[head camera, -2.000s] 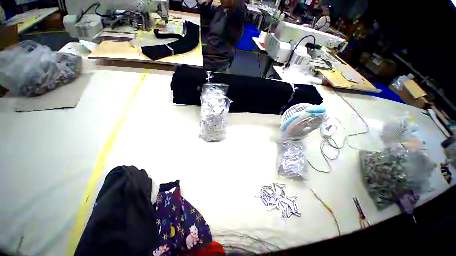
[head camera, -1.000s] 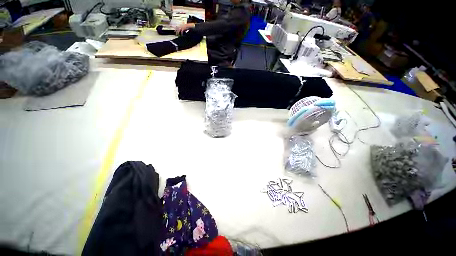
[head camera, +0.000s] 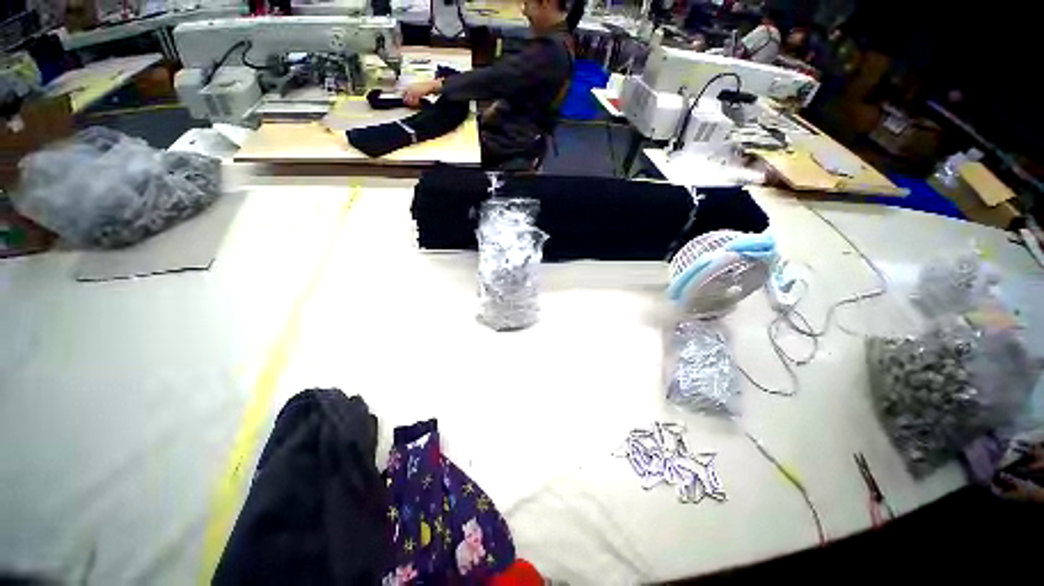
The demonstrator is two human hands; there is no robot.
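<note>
Neither of my hands can be made out. A loose pile of thin silver metal pieces [head camera: 675, 464] lies on the white table near me. A navy floral cloth [head camera: 441, 515] lies at the front edge, touching a dark grey garment [head camera: 315, 492] on its left. A small part of a red thing [head camera: 517, 573] shows beside the floral cloth, cut off by the bottom edge. A clear bag of silvery pieces [head camera: 703, 369] lies behind the pile, below a small white and blue fan [head camera: 721, 275].
An upright clear bag [head camera: 509, 269] stands before a black fabric roll [head camera: 595, 214]. A bulky bag of fittings [head camera: 927, 395], reddish-handled snips [head camera: 872, 492] and a thin cord-like tool [head camera: 788, 469] are at right. A large clear bag [head camera: 115, 189] is far left. A person [head camera: 527, 92] is behind.
The view has shifted, so table things sit further right in the picture. The person behind has a hand on the dark cloth. Less of the red thing shows.
</note>
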